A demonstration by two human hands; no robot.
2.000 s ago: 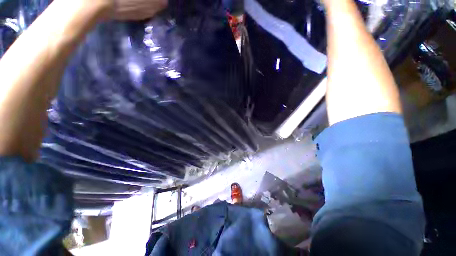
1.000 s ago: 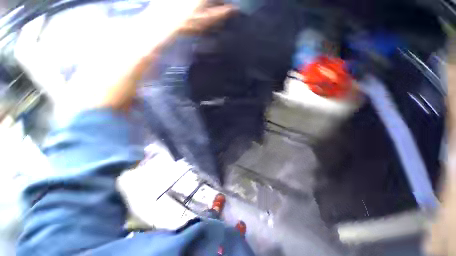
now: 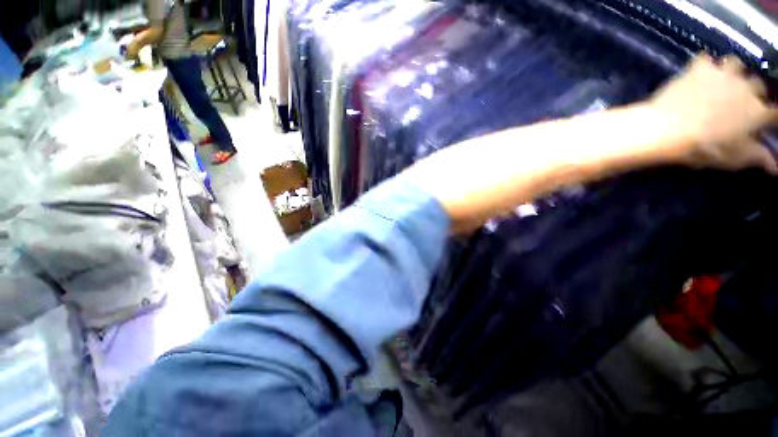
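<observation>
My left hand (image 3: 721,115) is at the upper right, at the end of my arm in a blue sleeve, which crosses over the bagged garments. Its fingers are curled and blurred near the picture's edge; I cannot tell if they hold anything. The dark bagged garments (image 3: 512,81) hang tightly packed in shiny clear film, with a cream and a maroon one among them. More dark garments hang below my arm. My right hand is not in view.
A long white-topped table (image 3: 182,247) with heaped pale bags (image 3: 94,188) runs along the left. An open cardboard box (image 3: 288,189) with small white items stands on the aisle floor. A person (image 3: 183,64) stands farther back. A red bag (image 3: 693,309) shows at lower right.
The view has swung to show the aisle and the table. My left arm now stretches to the right across the bagged garments. My right arm has left the picture.
</observation>
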